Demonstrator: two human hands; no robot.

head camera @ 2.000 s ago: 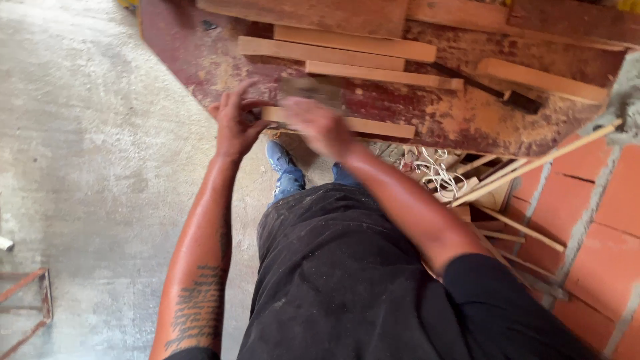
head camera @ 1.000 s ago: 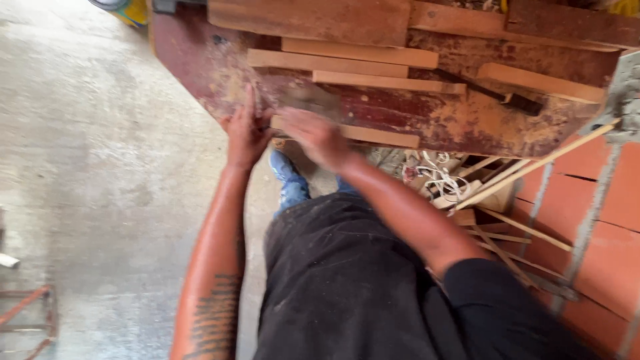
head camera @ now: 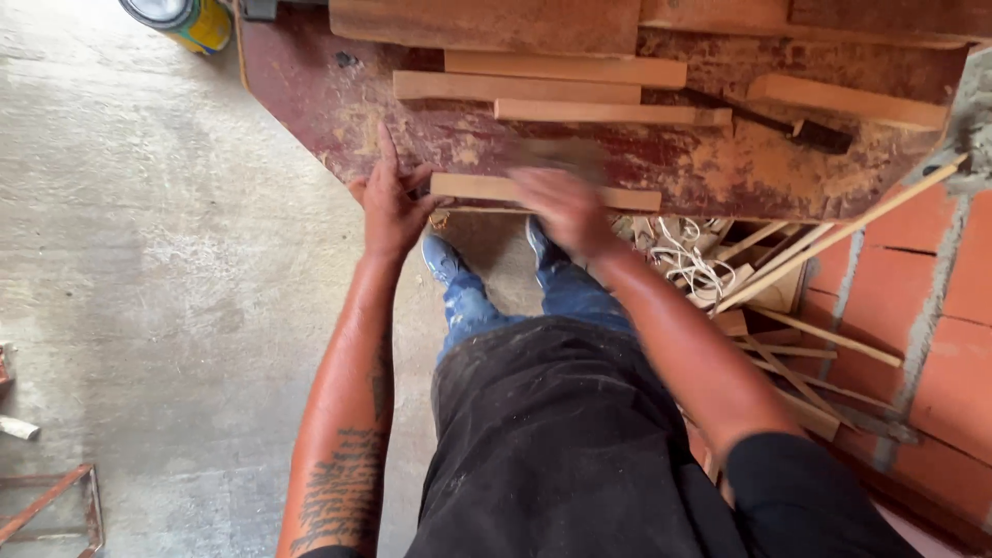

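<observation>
A narrow wooden strip (head camera: 632, 199) lies along the near edge of a worn, red-painted workbench (head camera: 310, 93). My left hand (head camera: 394, 194) grips the strip's left end between thumb and fingers, its index finger stretched out over the bench. Over the middle of the strip is my right hand (head camera: 562, 205), blurred by motion. A blurred, greyish flat object (head camera: 562, 153) shows just beyond its fingers; its kind and whether the hand holds it cannot be told. Several similar strips (head camera: 612, 113) lie farther back on the bench.
A dark-headed tool (head camera: 823, 136), perhaps a hammer, lies at the right beside another wooden piece (head camera: 849, 101). Wide boards (head camera: 480, 27) line the back. A paint can (head camera: 198, 27) stands at upper left. Wood offcuts (head camera: 806, 415) and white cord (head camera: 686, 260) lie by the brick wall (head camera: 891, 294).
The view has shifted somewhat. My left hand stays at the strip's left end, while my right hand, blurred in every frame, now shows farther right along the strip.
</observation>
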